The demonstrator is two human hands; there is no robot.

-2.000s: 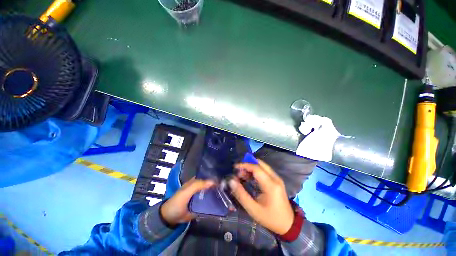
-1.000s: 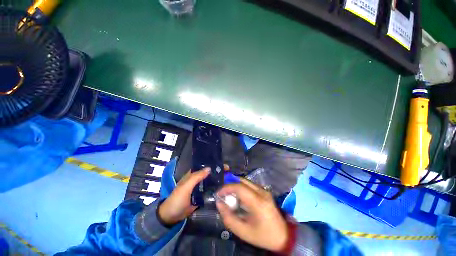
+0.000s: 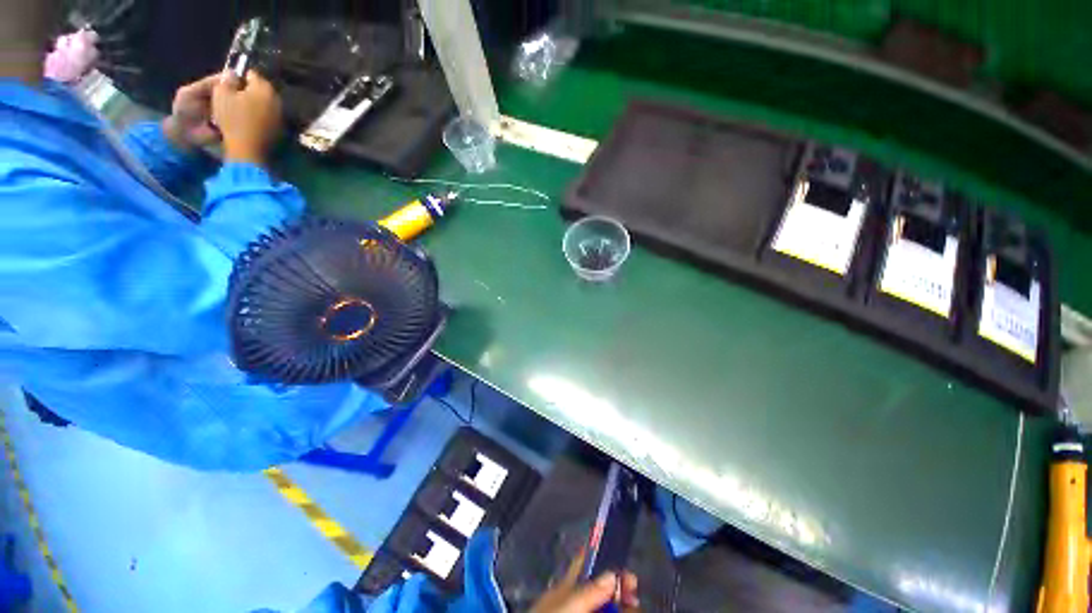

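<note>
The smartphone (image 3: 616,522) is over my lap below the bench edge, seen nearly edge-on as a thin dark slab with a bluish side. My left hand (image 3: 584,594) is at the bottom edge of the picture, cut off, with its fingers around the phone's lower end. A little blue shows by the fingertips, too small to tell. My right hand cannot be made out in the picture.
A black fan (image 3: 335,305) stands left. A screw cup (image 3: 596,249) and phone tray (image 3: 683,168) with open phones are on the bench. Yellow screwdrivers (image 3: 411,220) lie left and right (image 3: 1063,527). Stacked trays (image 3: 455,515) are below. Another person (image 3: 132,275) holds a part.
The view has swung up and left, bringing in the neighbouring person and more of the tray. The phone has turned from its back to nearly edge-on. My right hand and the white wad have left view.
</note>
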